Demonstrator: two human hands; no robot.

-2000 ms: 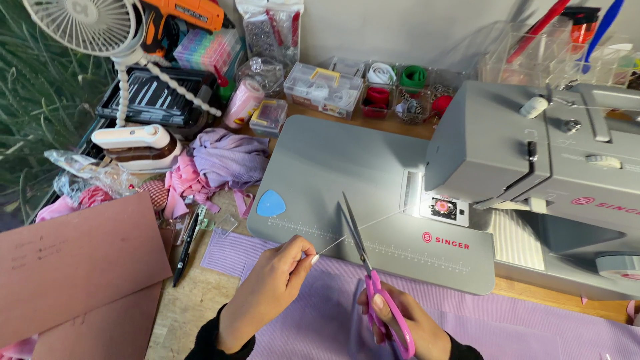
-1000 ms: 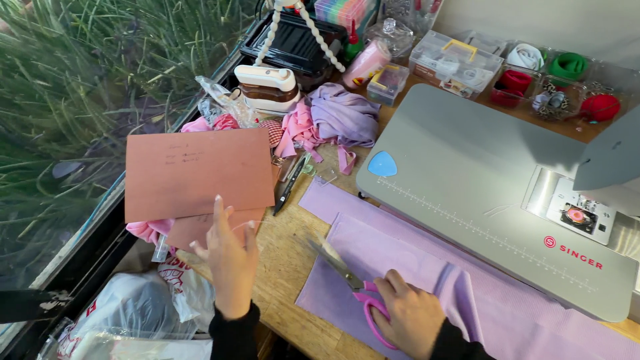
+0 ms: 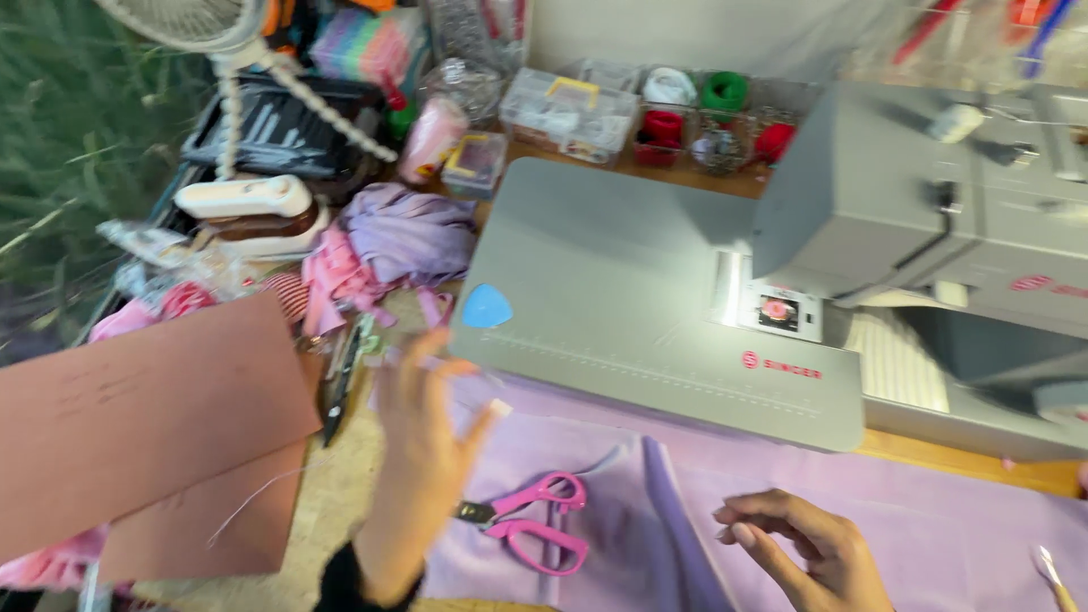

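Observation:
My left hand [image 3: 425,463], blurred and raised with its fingers apart, holds nothing and covers the blades of the pink-handled scissors [image 3: 544,518]. The scissors lie on lilac fabric [image 3: 807,518] spread along the front of the table. My right hand [image 3: 803,544] is over the same fabric, right of the scissors, fingers curled, with nothing visible in it. Behind the hands is the grey extension table [image 3: 612,280] of a Singer sewing machine [image 3: 918,195], with a blue triangular piece [image 3: 487,306] at its left corner. A pale thread [image 3: 255,497] lies on the brown card [image 3: 212,527].
Brown card with handwriting [image 3: 153,408], a black pen [image 3: 342,391], fabric scraps [image 3: 412,229] and a small white iron [image 3: 251,212] are at left. Clear boxes [image 3: 568,110] and thread spools [image 3: 724,89] line the back. A small tool [image 3: 1054,578] lies at the lower right.
The scissors, held in my right hand earlier, have been let go and lie on the fabric. My right hand is now apart from them. A thread now shows on the brown card. The view has swung right.

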